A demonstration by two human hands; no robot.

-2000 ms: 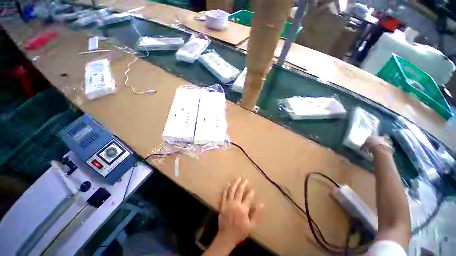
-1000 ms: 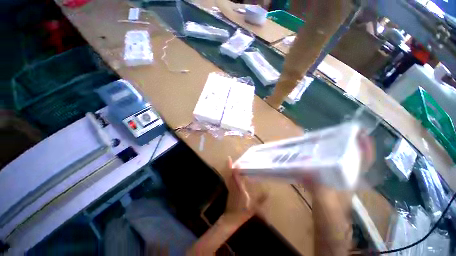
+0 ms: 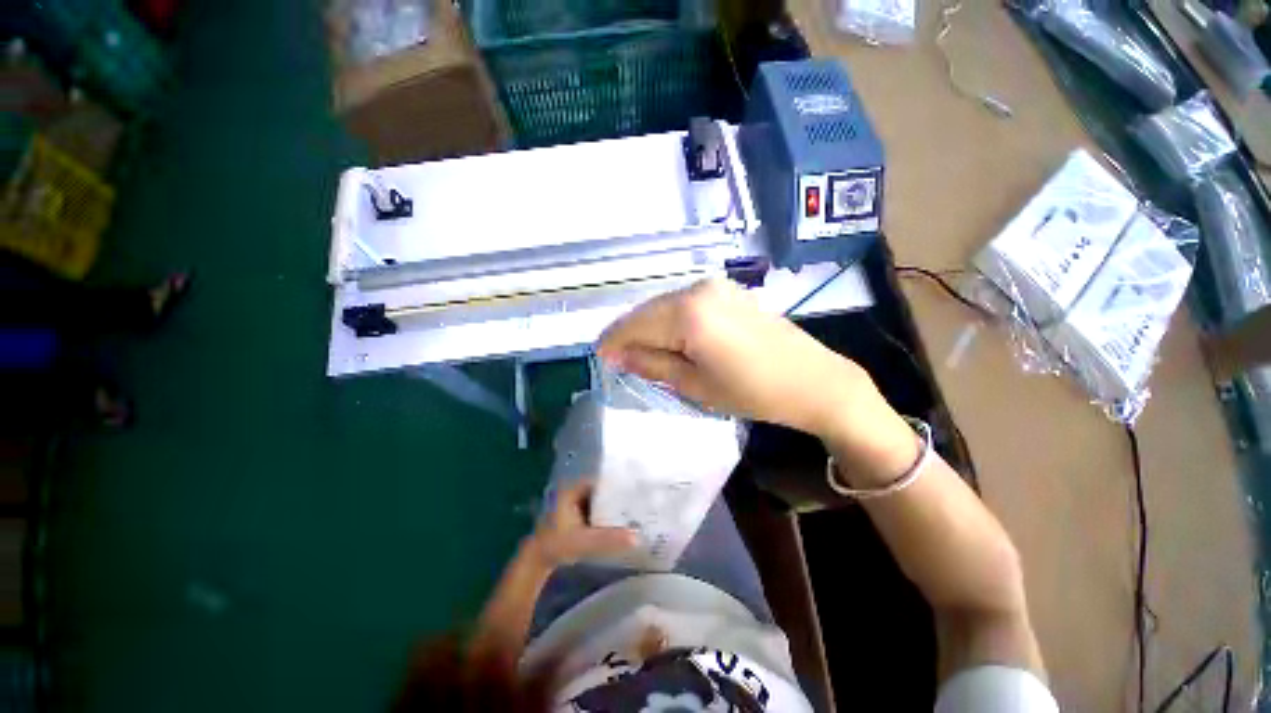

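A white product box (image 3: 655,481) in clear film stands over my lap, just in front of the heat sealer. My left hand (image 3: 574,532) holds its left side low down. My right hand (image 3: 697,348) is at the upper end, its fingers closed on the clear poly bag (image 3: 634,387). The impulse heat sealer (image 3: 516,209) lies ahead, with its sealing bar (image 3: 558,261) above the yellowish heating strip (image 3: 544,294). The blue-grey control box (image 3: 815,153) is at its right end.
Two bagged boxes (image 3: 1094,265) lie on the brown bench (image 3: 1031,488) at the right, near a black cable (image 3: 1139,529). Behind the sealer are a carton (image 3: 418,105) and a green crate (image 3: 599,77). A person's feet (image 3: 167,295) show at the left.
The view has swung left to the sealer. The box has moved from over the bench to my lap. My left hand now holds its side, and my right hand has moved to the film at its upper end.
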